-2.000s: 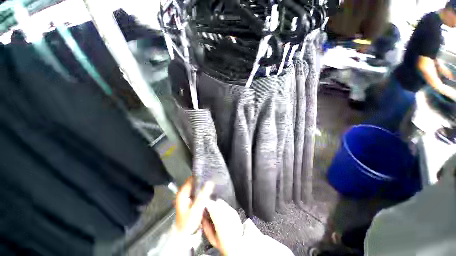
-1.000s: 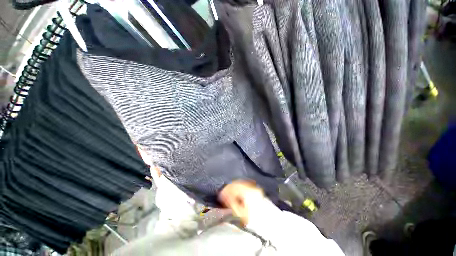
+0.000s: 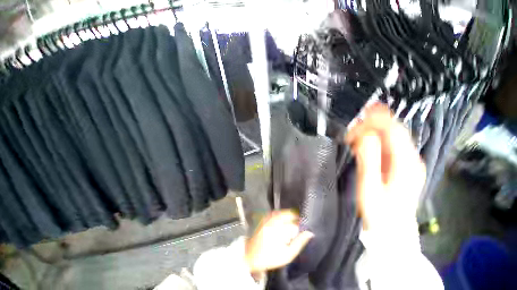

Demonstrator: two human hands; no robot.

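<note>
A grey garment hangs from a clip hanger at the near end of a row of grey garments. My left hand is low, beside its left edge, with the thumb and fingers apart; no cloth shows in it. My right hand is raised in front of the row, just below the black clip hangers. It is blurred, and its fingertips are near the garments' tops; whether it grips anything cannot be told.
A row of black garments hangs from a rail on the left. A pale upright pole stands between the two rows. A blue tub is at the lower right, and white cloth lies at the right edge.
The view has swung up and shows the hangers again. The near grey garment, spread wide a second ago with both hands at its lower part, now hangs narrow. My right hand has moved up.
</note>
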